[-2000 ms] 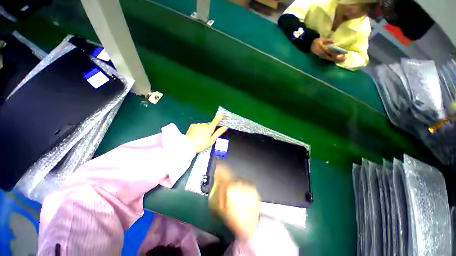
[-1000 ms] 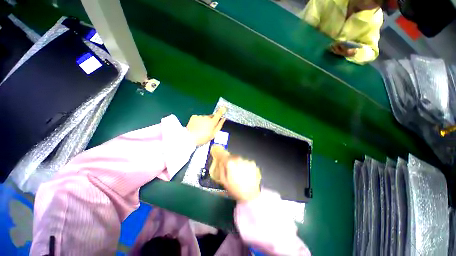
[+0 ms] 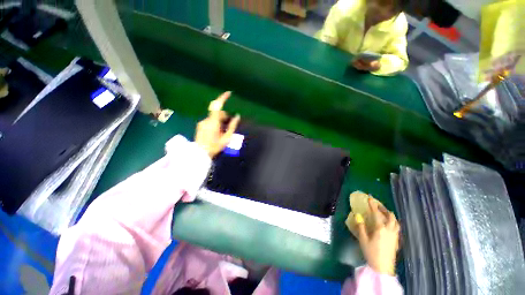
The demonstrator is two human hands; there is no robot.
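Note:
A black panel (image 3: 282, 170) lies on a silvery bubble bag (image 3: 270, 214) on the green bench. A white-and-blue label (image 3: 234, 144) sits near its upper left corner. My left hand (image 3: 214, 129) is at that corner with the fingers apart; whether it touches the panel is unclear. My right hand (image 3: 378, 233) is right of the panel, low near the bench, holding a crumpled tan cloth (image 3: 361, 208).
Black panels (image 3: 52, 132) lie on bubble bags at left, beside a pale post (image 3: 118, 55). Upright bubble bags (image 3: 483, 219) stand at right. A person in yellow (image 3: 368, 34) is opposite. An orange-brown tool (image 3: 480, 95) and yellow sheet (image 3: 503, 34) show upper right.
My right hand has moved from over the panel to its right side with the cloth. My left hand has shifted, its fingers now more raised. More of the bag shows along the panel's near edge.

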